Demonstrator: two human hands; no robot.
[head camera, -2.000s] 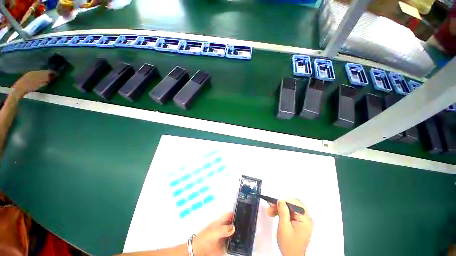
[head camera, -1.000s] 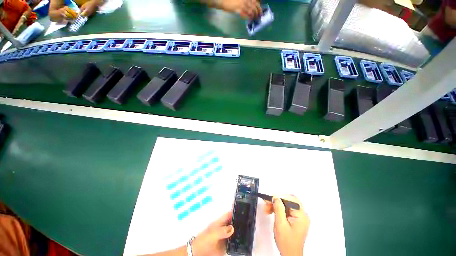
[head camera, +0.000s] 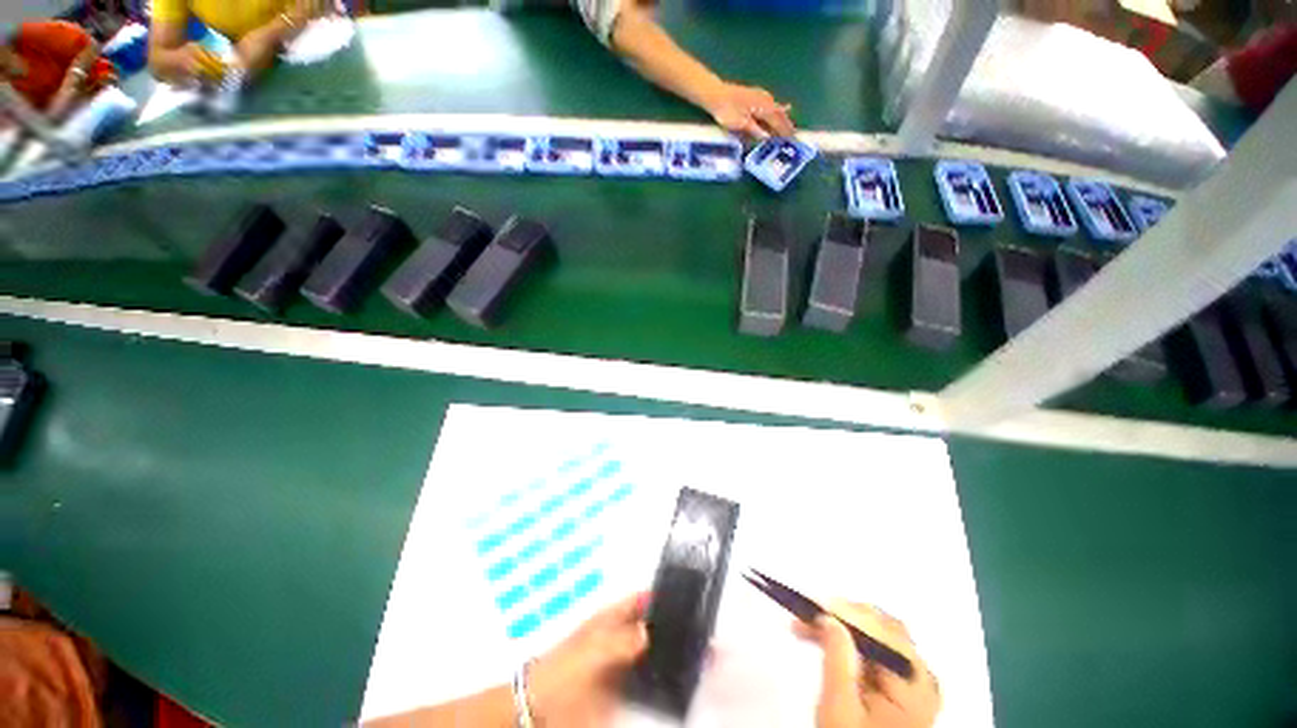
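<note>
My left hand (head camera: 586, 661) holds a black housing (head camera: 691, 590) by its lower part, over the white work sheet (head camera: 825, 477). The housing stands lengthwise; its surface is partly blurred. My right hand (head camera: 879, 676) holds dark pointed tweezers (head camera: 832, 620) to the right of the housing. Their tips are slightly apart, clear of the housing, with nothing visible between them. Small blue adhesive pieces (head camera: 548, 548) lie in slanted rows on the white sheet, left of the housing.
Beyond a pale rail (head camera: 427, 360), housings (head camera: 499, 270) stand on the green conveyor belt (head camera: 626, 306). Blue frames (head camera: 872, 188) line its far side. A white post (head camera: 1124, 292) slants at right. Another person's hand (head camera: 750, 110) touches a blue frame. A dark housing (head camera: 14, 405) lies at the left edge.
The tweezers have moved out of the housing, down and right. The housing has tilted in my left hand. Belt housings have shifted left. The other person's hand has set a blue frame in the row.
</note>
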